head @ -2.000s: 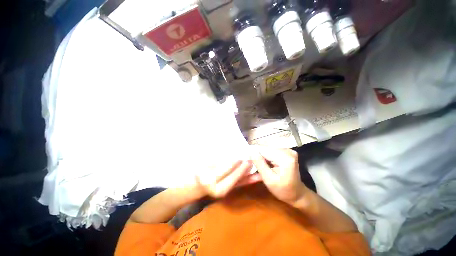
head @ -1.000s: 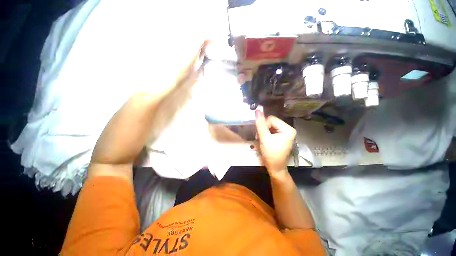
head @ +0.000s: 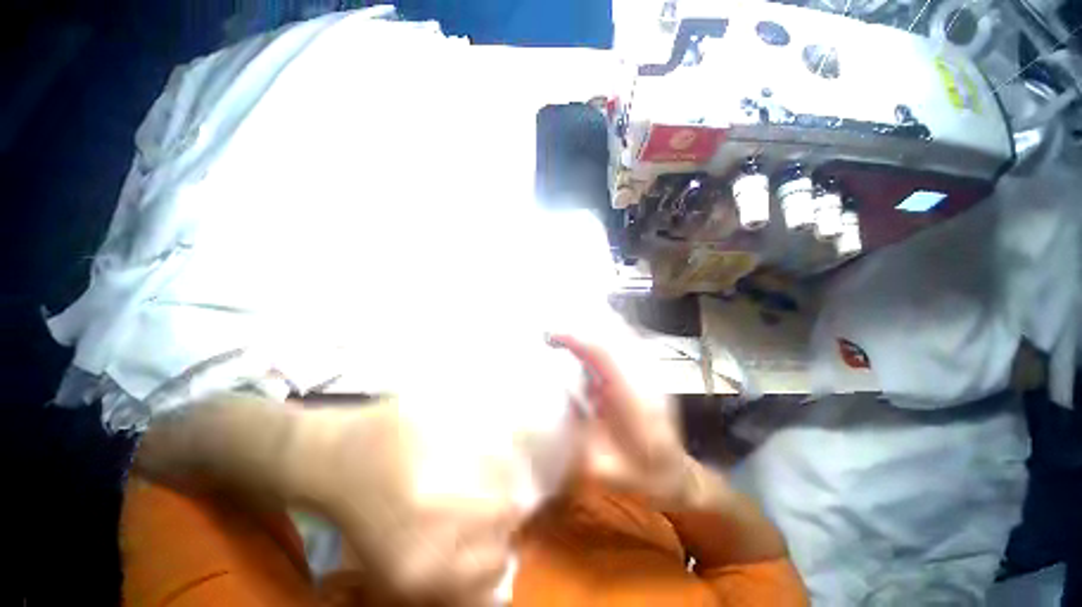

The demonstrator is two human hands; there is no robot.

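Note:
A white fabric piece [head: 492, 415] lies between my hands in front of my orange shirt, overexposed and blurred. My left hand [head: 433, 510] is blurred at the piece's lower left and holds it; its fingers are hard to make out. My right hand [head: 629, 415] is at the piece's right edge, thumb and fingers on the fabric. The white and grey overlock machine [head: 819, 89] stands ahead and right of my hands. Its needle area [head: 676, 213] is dark, below the red label [head: 681, 144]. Both hands are nearer my body than the needle area.
A large bright white fabric pile [head: 297, 202] with ragged edges fills the left. White-grey fabric [head: 902, 498] hangs at the right, with more on the table's right [head: 949, 296]. A small dark tool [head: 765, 296] lies below the white knobs [head: 797, 202]. The table edge [head: 771, 385] runs in front.
My left hand has come back from beside the machine's left end toward my body, with fabric. My right hand has moved down from near the needle area onto the piece. The camera view has shifted.

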